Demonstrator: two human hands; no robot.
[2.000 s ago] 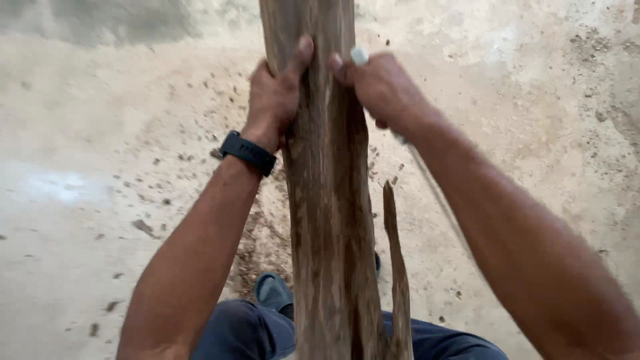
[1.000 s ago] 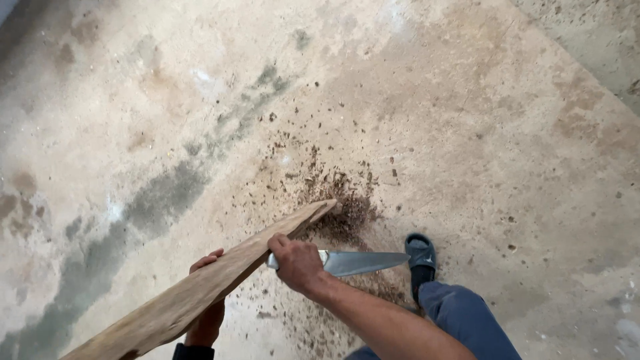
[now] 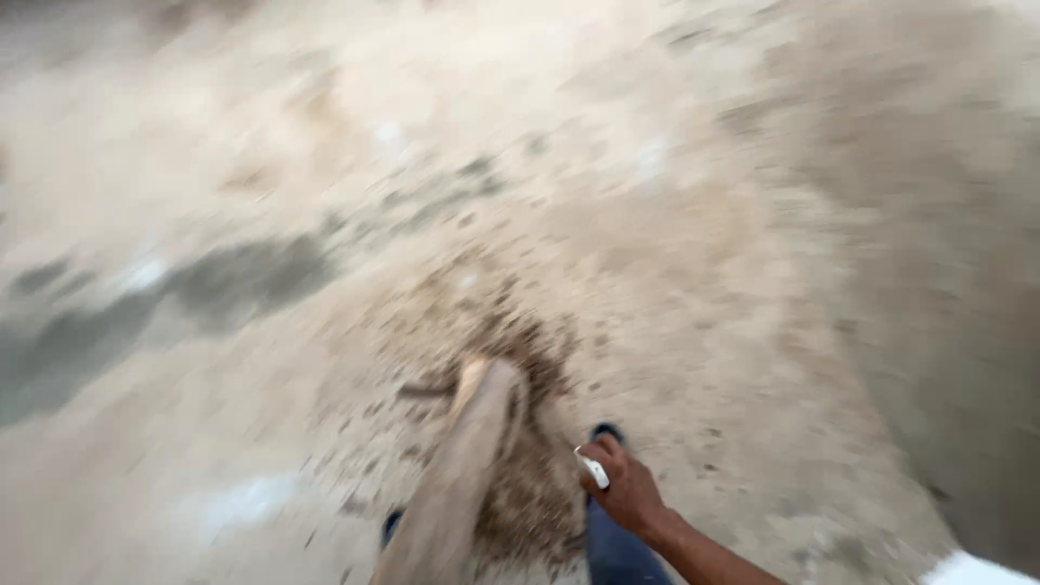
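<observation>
Motion blurs the view. A long, rough piece of wood (image 3: 455, 487) slants up from the bottom edge, its far end over a pile of brown debris (image 3: 528, 504). Right of the wood, apart from it, my right hand (image 3: 621, 483) is closed around the white handle of a knife (image 3: 597, 473); the blade cannot be made out. My left hand is out of view.
Brown chips lie scattered over the stained concrete floor (image 3: 691, 325). My right trouser leg (image 3: 617, 544) and dark shoe (image 3: 607, 431) are beneath the right hand. A white thing (image 3: 967, 569) shows at the bottom right corner.
The view has swung. My right hand, at the wood with the knife one second ago, is now away from it on the right. My left hand has gone out of view.
</observation>
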